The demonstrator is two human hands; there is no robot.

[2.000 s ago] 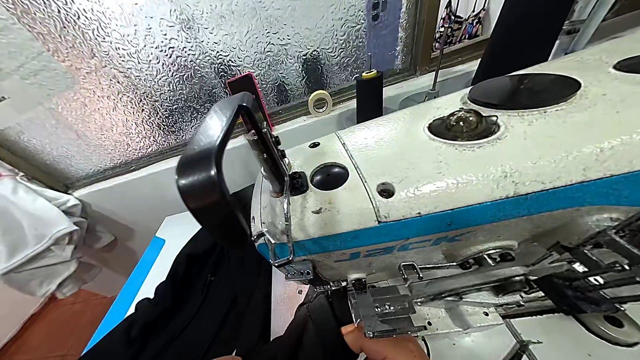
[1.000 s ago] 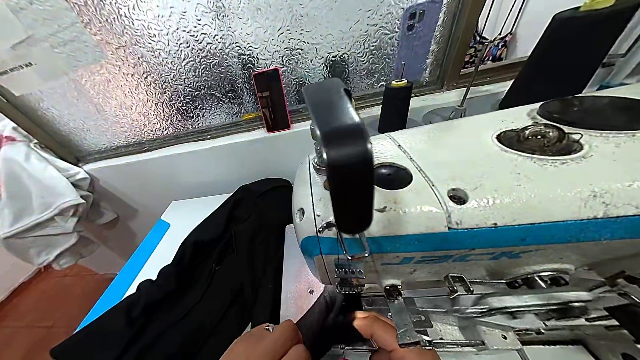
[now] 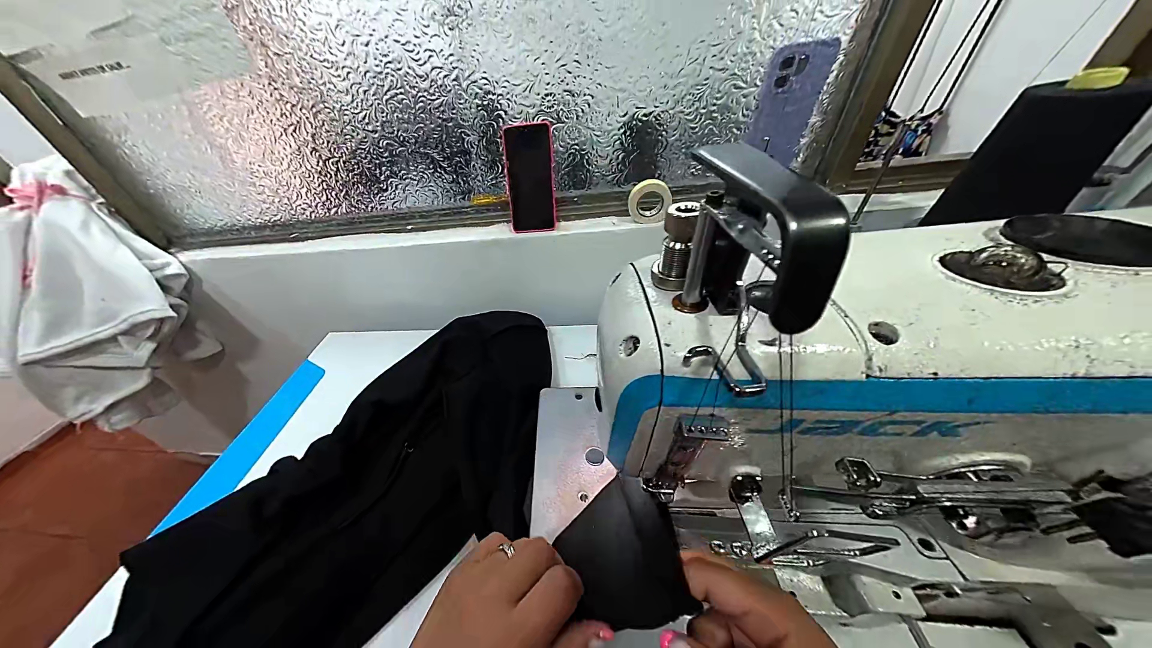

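Note:
A corner of black fabric [image 3: 625,553] lies over the metal plate beside the needle area of a white and blue Jack sewing machine [image 3: 900,351]. My left hand [image 3: 513,594], with a ring on one finger, grips the fabric's left edge. On its right edge, my right hand [image 3: 751,603] pinches the same cloth between thumb and fingers. The rest of a black garment [image 3: 396,468] is spread on the white table to the left. Above the machine head stands a black guard or lever [image 3: 810,234], with threads running down below it. The lower parts of both hands are cut off by the frame.
A phone in a pink case [image 3: 531,178] leans on the window ledge, near a roll of tape [image 3: 650,201]. White cloth [image 3: 81,297] hangs at the left. A large black thread cone [image 3: 1035,153] stands behind the machine. The table's blue edge [image 3: 243,441] runs along the left.
The black fabric between my hands now lies spread as a flat corner; one second ago it was bunched near the needle area. The black guard has swung to the right, uncovering the machine head.

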